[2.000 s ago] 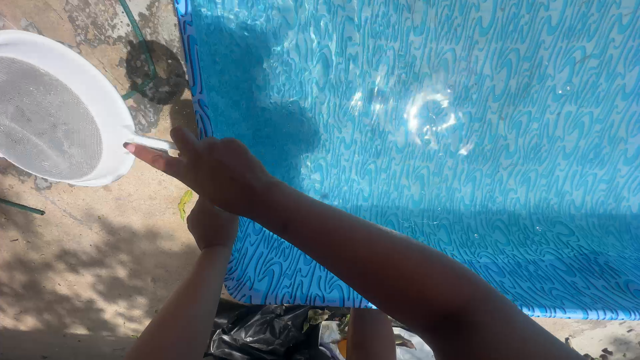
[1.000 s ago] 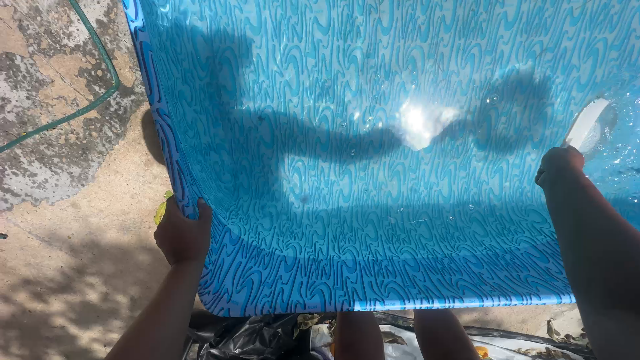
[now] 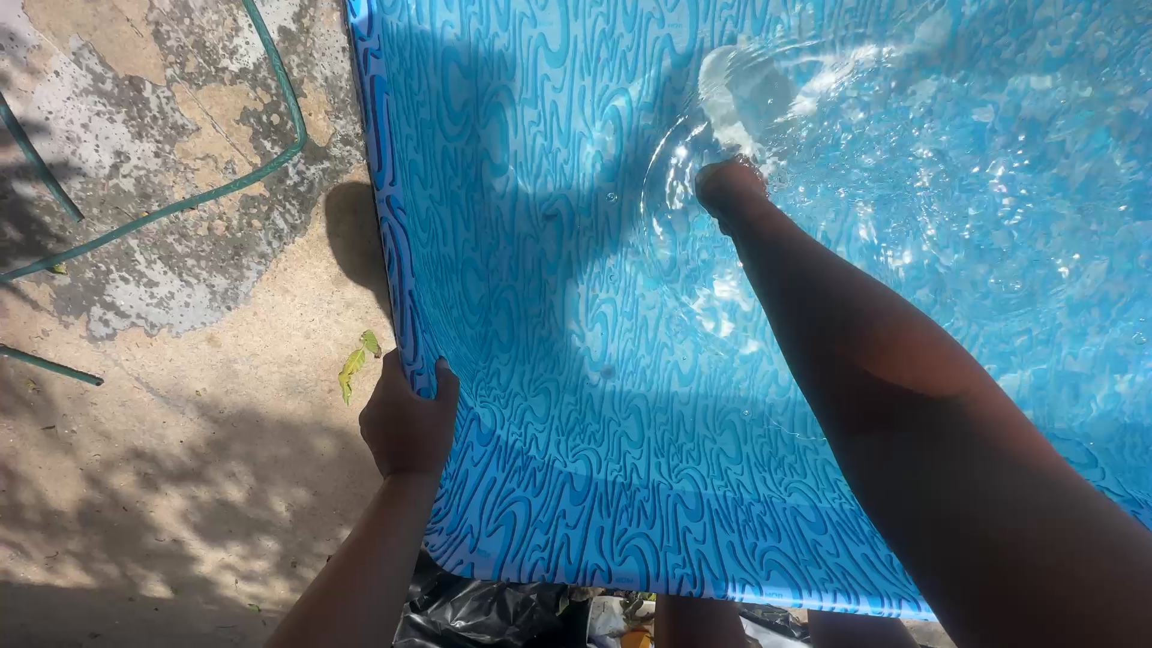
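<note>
My left hand (image 3: 409,418) grips the rim of the blue patterned pool (image 3: 391,216) near its front left corner, with the thumb on the inner side. Out over the water, my right hand (image 3: 733,187) is closed at the water's surface on the white handheld strainer (image 3: 742,85), whose round head lies under the water just beyond the fingers. Glare and ripples blur the strainer's outline, and its handle is mostly hidden in my right hand.
A green hose (image 3: 216,191) curves over the stained concrete ground on the left. Green leaves (image 3: 353,367) lie beside the pool wall. Black plastic (image 3: 486,612) and mixed litter are below the front rim, near my legs.
The strainer was over the ground left of the pool, then at the right over the pool. Now my right hand has brought it back leftward, into the water. My left hand stays on the rim since one second ago.
</note>
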